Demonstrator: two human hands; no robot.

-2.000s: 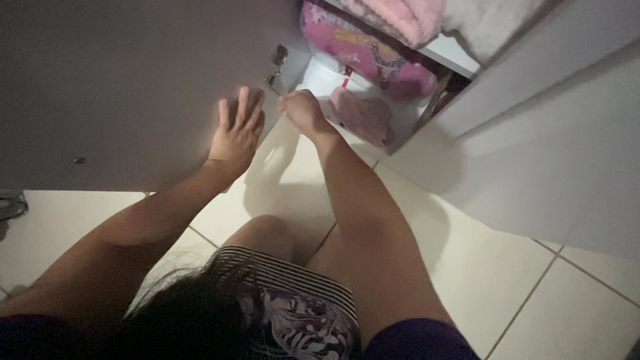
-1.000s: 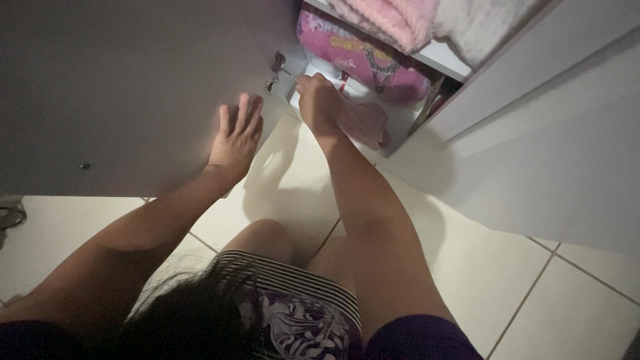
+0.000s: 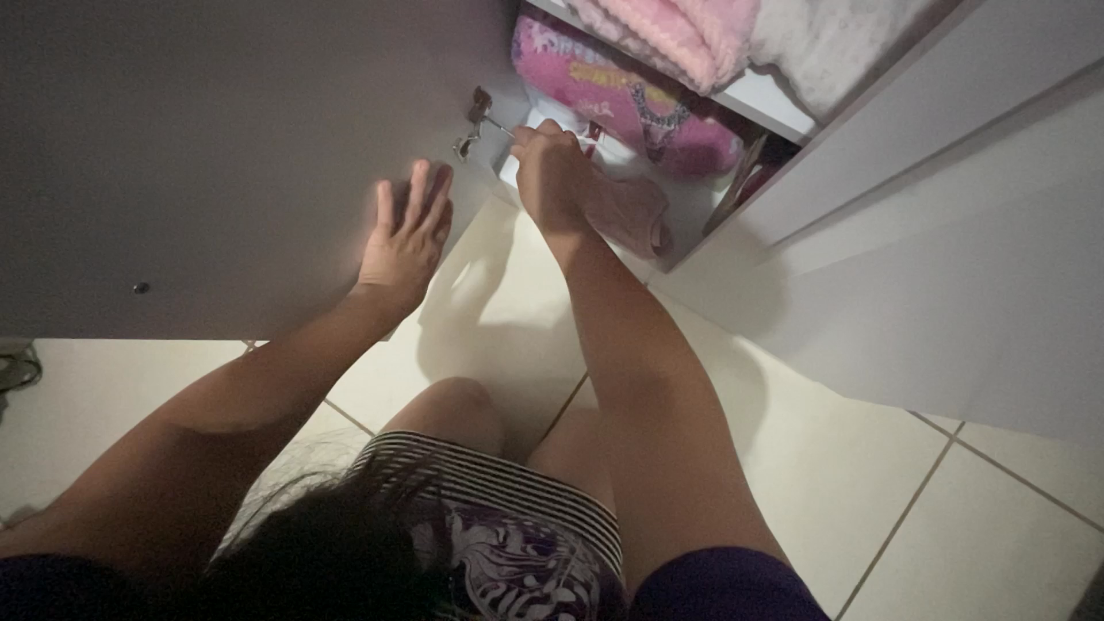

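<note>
My left hand lies with spread fingers against the inner face of a grey cabinet door, near its hinge edge. A metal hinge joins this door to the cabinet side. My right hand is closed around a screwdriver, of which only the thin metal shaft shows. The shaft points at the hinge; whether its tip sits in a screw is too small to tell. The handle is hidden in my fingers.
Inside the cabinet are a pink printed bundle, a dusty-pink cloth and a shelf bearing a pink fleecy blanket. Another door stands at the right. Tiled floor lies below; a small fitting is on the left door.
My right hand has moved up from lower by the door's edge to beside the hinge, and the screwdriver shaft now shows. My left hand has stayed flat on the door.
</note>
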